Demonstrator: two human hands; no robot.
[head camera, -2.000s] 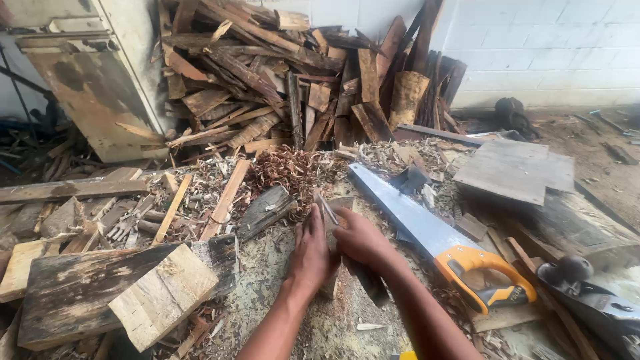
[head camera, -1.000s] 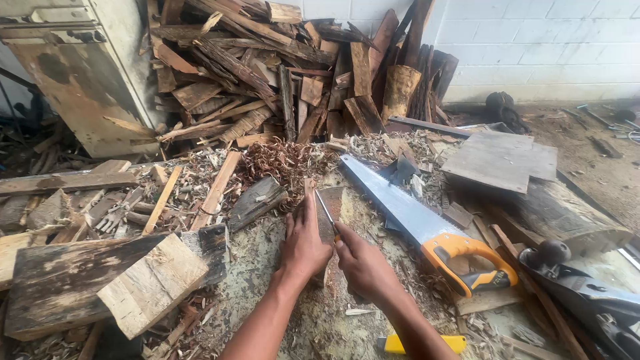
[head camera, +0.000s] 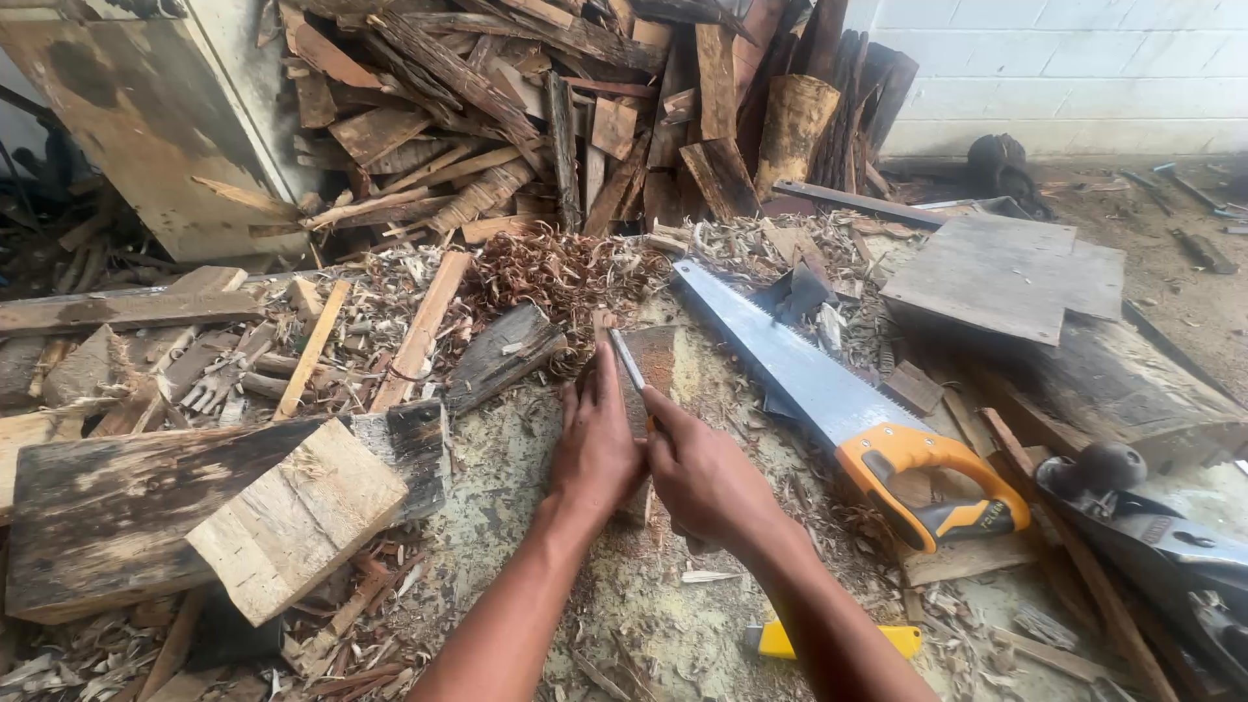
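Observation:
My left hand is closed around a narrow piece of wood, whose end shows past the fingertips. Against that piece lies a slim metal rod-like tool, gripped by its handle in my right hand; whether it is a file or a chisel I cannot tell. Both hands meet above a flat wooden board on the worktop. A yellow utility knife lies partly under my right forearm. To the right rests a handsaw with an orange handle, teeth facing up and right.
At the right edge stands a metal hand plane. Flat grey sheets lie behind it. A pale wood block sits on a dark plank at left. Shavings and wood scraps surround the work, with a firewood pile beyond.
The metal tool and my right hand have shifted relative to the held wood. The yellow knife, barely visible two seconds ago, shows more fully beside my right forearm.

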